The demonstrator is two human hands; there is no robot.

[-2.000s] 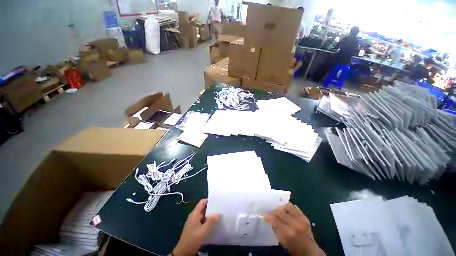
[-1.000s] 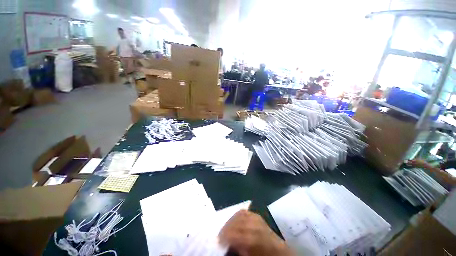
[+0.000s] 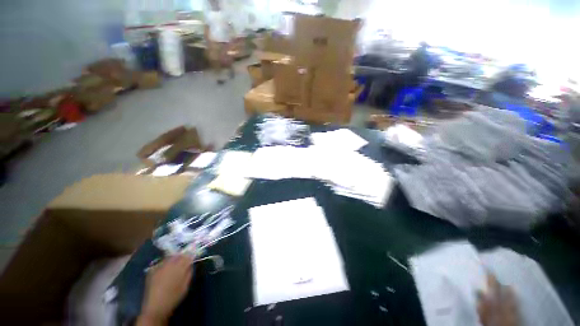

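Observation:
A white panel (image 3: pixel 296 248) lies flat on the dark green table in front of me. My left hand (image 3: pixel 169 280) is at the near edge of the tangled white cable pile (image 3: pixel 194 230); its fingertips touch or overlap the cables, and blur hides whether they grip one. My right hand (image 3: pixel 499 304) is blurred, over the stack of finished panels (image 3: pixel 445 280) at the lower right; whether it holds a panel is unclear.
Overlapping white panels (image 3: pixel 286 162) and another cable heap (image 3: pixel 281 130) lie farther back. Large leaning panel stacks (image 3: pixel 483 172) stand at right. A yellow sticker sheet (image 3: pixel 230 184) lies at the table's left. An open carton (image 3: pixel 121 191) stands beside the table. A person stands far back.
The view has swung back left. My left hand now shows at the cable pile. My right hand has moved from the panels in front to the finished stack at right.

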